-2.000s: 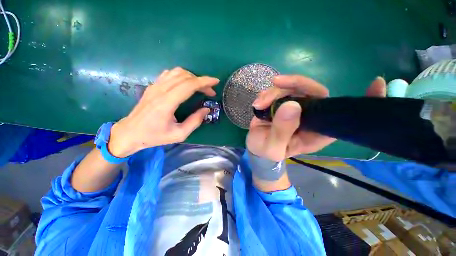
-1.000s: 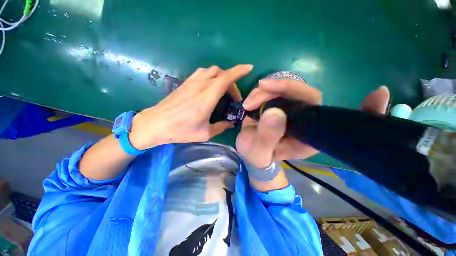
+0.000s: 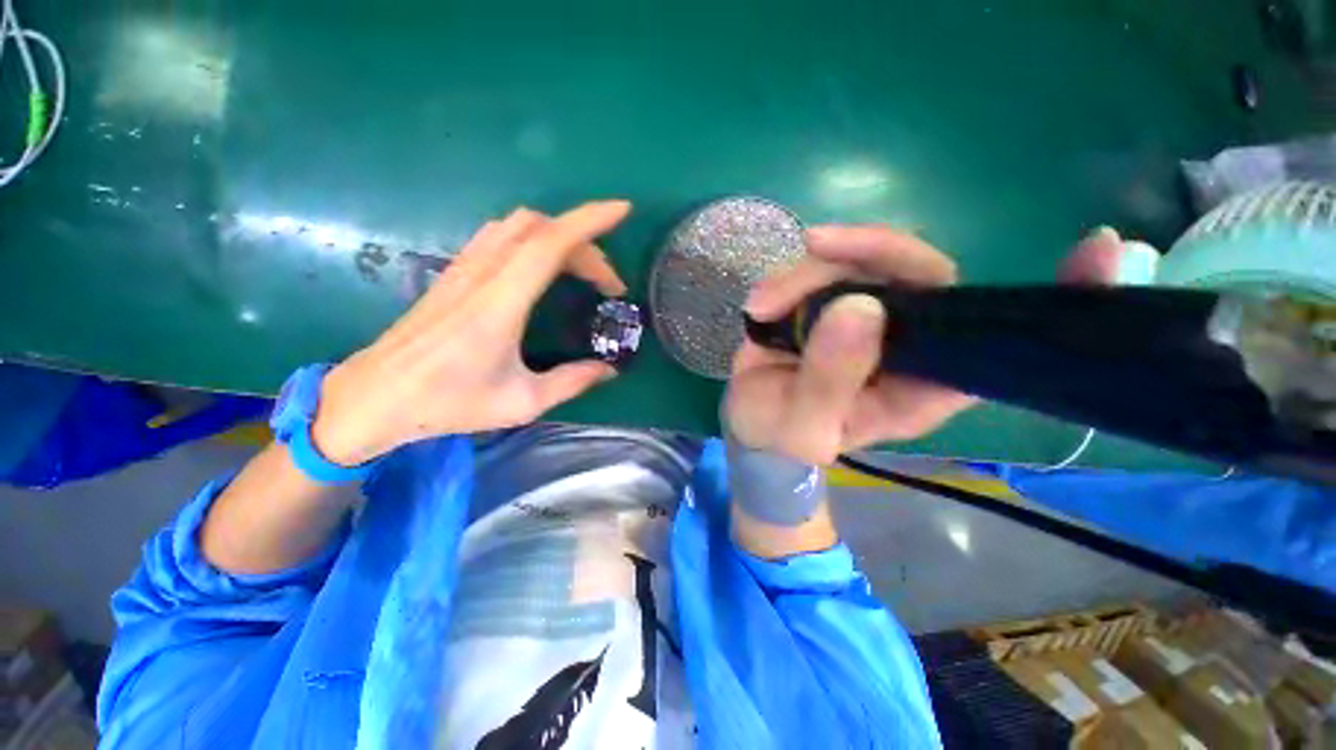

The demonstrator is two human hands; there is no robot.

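Observation:
A small black electronic unit point(image 3: 617, 331) with a shiny, speckled circuit face lies between the thumb and fingers of my left hand point(image 3: 466, 322); its far part is in shadow. My left thumb and a fingertip are at its edges. My right hand point(image 3: 828, 344) grips the thick black electric screwdriver point(image 3: 1055, 352), its narrow front end pointing left over the right part of the screw dish point(image 3: 711, 279). The thin bit tip cannot be made out. The round dish shows silver speckle and stands just right of the unit.
A green bench mat point(image 3: 440, 88) lies under the work. A mint-green fan point(image 3: 1267, 235) stands at the right, beside a clear plastic bag. A white cable with a green tie point(image 3: 35, 117) is at the upper left. A black cord point(image 3: 1026, 528) trails below the screwdriver. Boxes are on the floor.
A second ago the screwdriver's front end was at the unit; now it is apart, over the dish. The dish, mostly covered then, shows again. My left hand still stays around the unit.

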